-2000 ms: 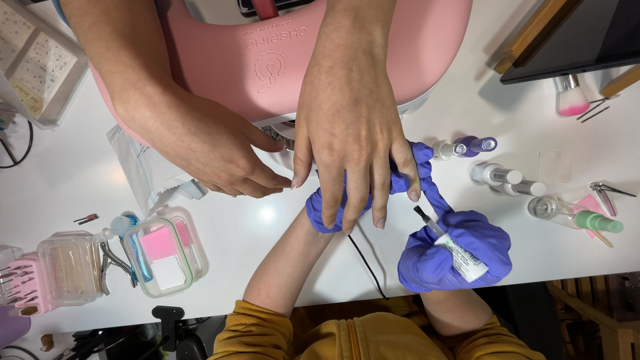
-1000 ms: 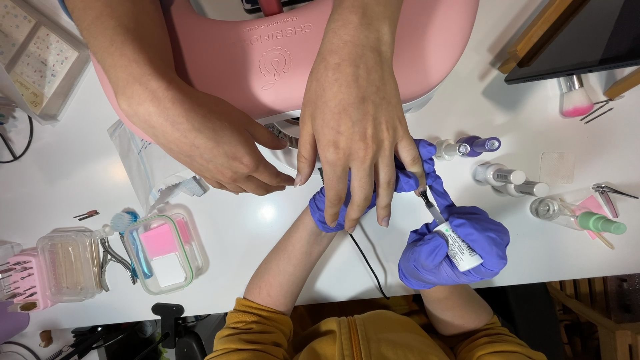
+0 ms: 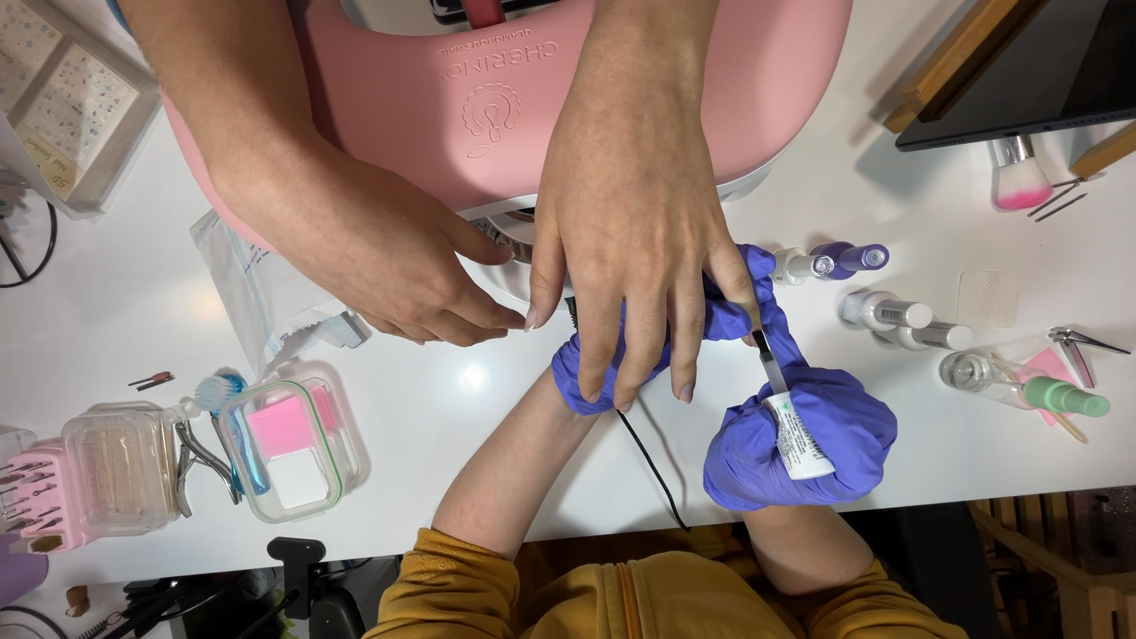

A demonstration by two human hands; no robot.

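My right hand [image 3: 800, 435], in a purple glove, grips the white cap of a nail polish brush [image 3: 774, 368]. The dark bristles are at the tip of another person's little finger, seemingly touching the nail. My left hand [image 3: 612, 364], also gloved, lies under that person's spread hand [image 3: 635, 213], its fingers around the little finger; the spread hand hides much of it. The person's other hand [image 3: 399, 248] rests at the left, its fingertips near the spread hand's thumb. Behind both hands stands a pink nail dust collector or armrest [image 3: 399, 106].
Polish bottles [image 3: 896, 312], a spray bottle [image 3: 1021, 386] and nail clippers [image 3: 1078, 355] are at the right, below a pink-tipped brush [image 3: 1021, 182] and tablet [image 3: 1047, 89]. To the left are a clear container [image 3: 337, 461], cuticle nippers [image 3: 191, 461] and a pink bit holder [image 3: 40, 497]. A cable [image 3: 652, 461] crosses the table.
The brush tip has moved up from just below the little fingertip to its nail. The other person's hands have barely moved.
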